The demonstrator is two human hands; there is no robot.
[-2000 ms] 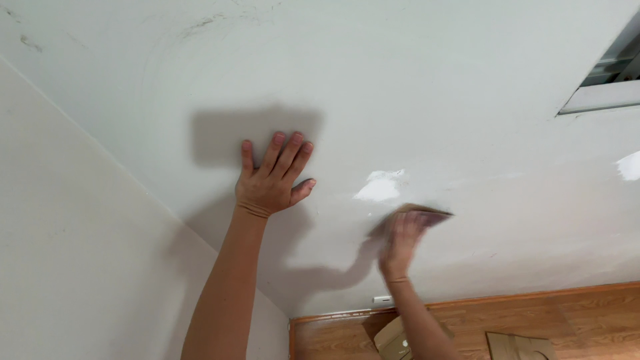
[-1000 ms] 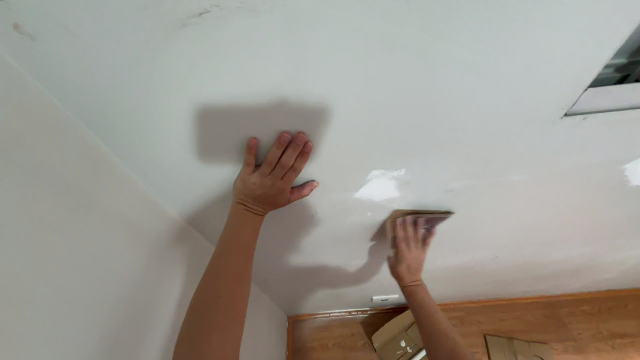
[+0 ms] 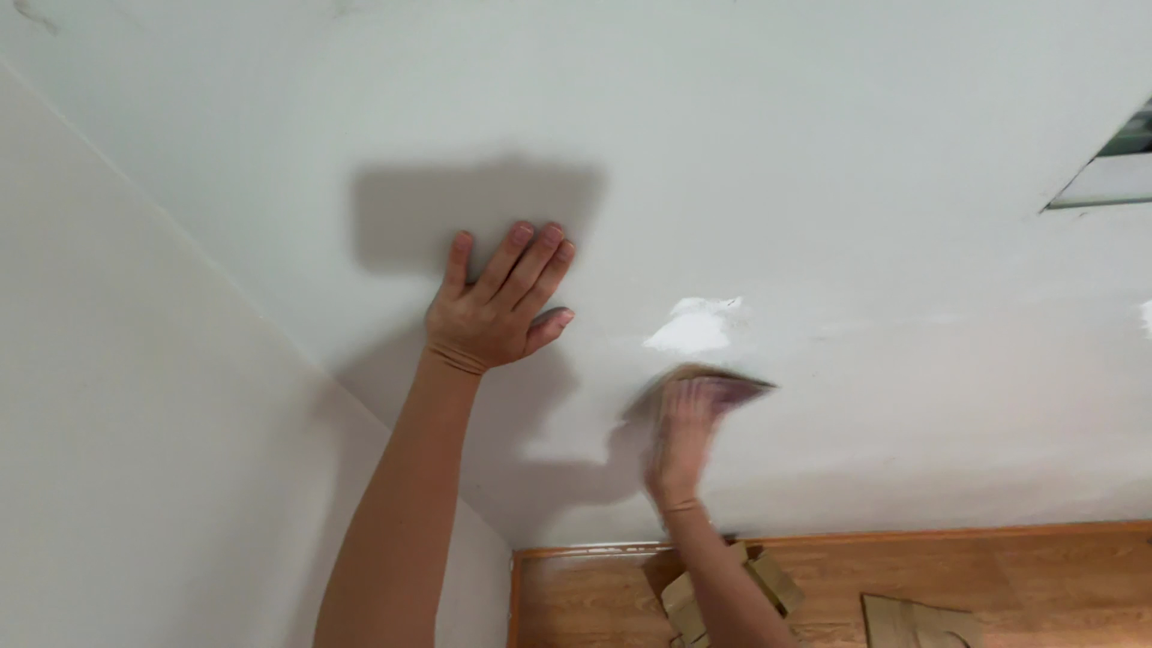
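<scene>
My left hand [image 3: 499, 301] lies flat on the white wall [image 3: 855, 243], palm down with the fingers spread and nothing held. To its right, my right hand [image 3: 688, 432] presses a thin brownish sheet [image 3: 733, 387], which looks like sandpaper, against the wall; both are blurred. The sheet sits just below a bright white filler patch [image 3: 695, 326]. Its underside and my right thumb are hidden. Shadows of my arms fall across the wall around the left hand.
An inside corner [image 3: 243, 292] joins a second wall at left. Below are an orange-brown skirting edge [image 3: 900, 533], a wood-look floor [image 3: 837, 576], an opened cardboard box [image 3: 684, 603] and a flat cardboard piece [image 3: 918, 621]. A framed opening [image 3: 1111, 180] is at upper right; another white patch [image 3: 1147, 315] shows at the right edge.
My right hand and the sheet have shifted a little along the wall, staying below the white patch. My left hand has stayed in place on the wall.
</scene>
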